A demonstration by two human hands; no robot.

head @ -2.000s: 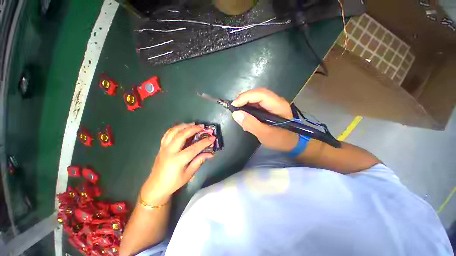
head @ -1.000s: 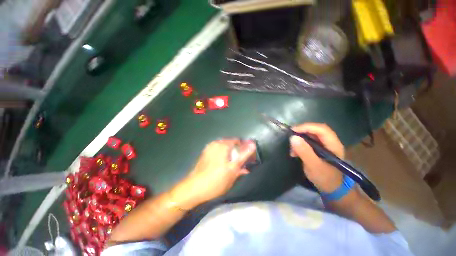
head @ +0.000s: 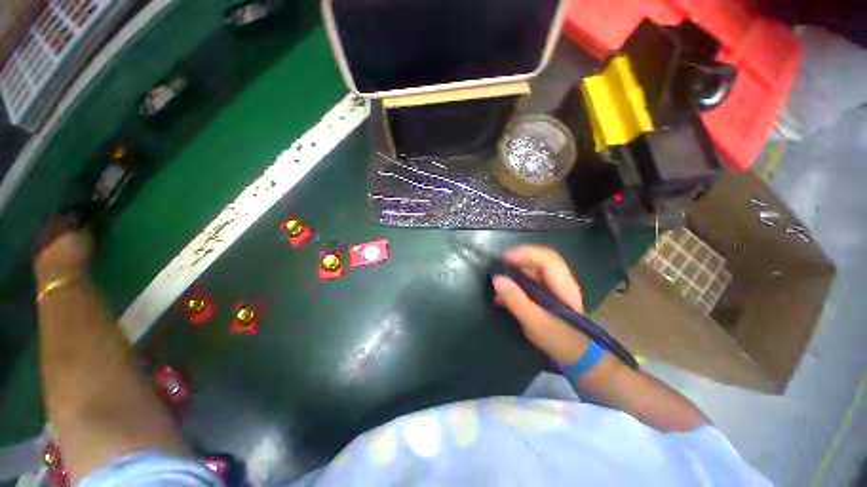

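My right hand [head: 537, 300] holds the black soldering iron [head: 594, 333] like a pen over the green bench, its blurred tip pointing up and left. My left hand [head: 65, 249] reaches far left over the conveyor, at the near end of a black-cased unit [head: 112, 181]. Its fingers are dark and blurred, so its grip is unclear. Red modules with round gold centres [head: 330, 262] lie apart on the bench, beside one with a pale disc [head: 370, 252]. My left forearm hides most of the red pile [head: 171, 383].
More black units [head: 163, 95] sit on the green conveyor [head: 228, 124] beyond the white strip [head: 238, 224]. Solder wires lie on the dark mat [head: 456, 204], near the tip cleaner tub [head: 535, 155]. A black-framed stand [head: 442, 43], soldering station [head: 656, 157], red tray [head: 751, 86] and cardboard box [head: 780, 314] stand beyond.
My left hand has left the work in front of me and moved far left to the conveyor. The iron stays in my right hand. The view has turned, showing more of the stand and station.
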